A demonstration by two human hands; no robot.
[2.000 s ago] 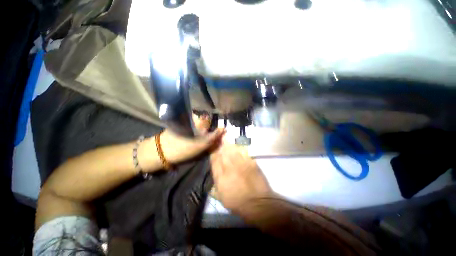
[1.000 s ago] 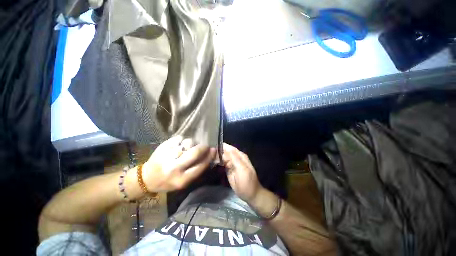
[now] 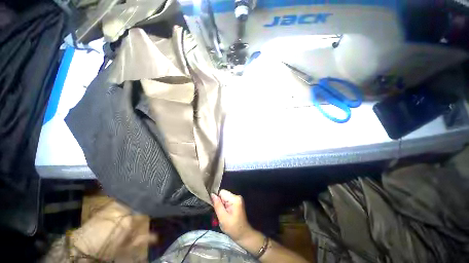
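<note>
The shiny taupe lining (image 3: 172,118) lies over the matt dark shell fabric (image 3: 123,138) left of the needle area. Their joined edges run down past the table's front edge. My right hand (image 3: 231,213) pinches the lower corner where lining and shell meet. My left hand (image 3: 121,231) is low at the left, below the fabric and off it. It is heavily blurred, so its fingers cannot be made out. The presser foot and needle area (image 3: 236,64) of the sewing machine is behind the cloth, in bright glare.
Blue-handled scissors (image 3: 337,100) lie right of the needle. A flat black rectangle, maybe a phone (image 3: 409,110), lies farther right. The white table (image 3: 267,136) has a grey ribbed front edge. Dark cloth (image 3: 25,102) hangs at the left, and a dark bundle (image 3: 380,215) is at the lower right.
My hands left the needle area and came to the cloth's lower edge. Since then my left hand has let go and moved down left, while my right hand still holds the edge.
</note>
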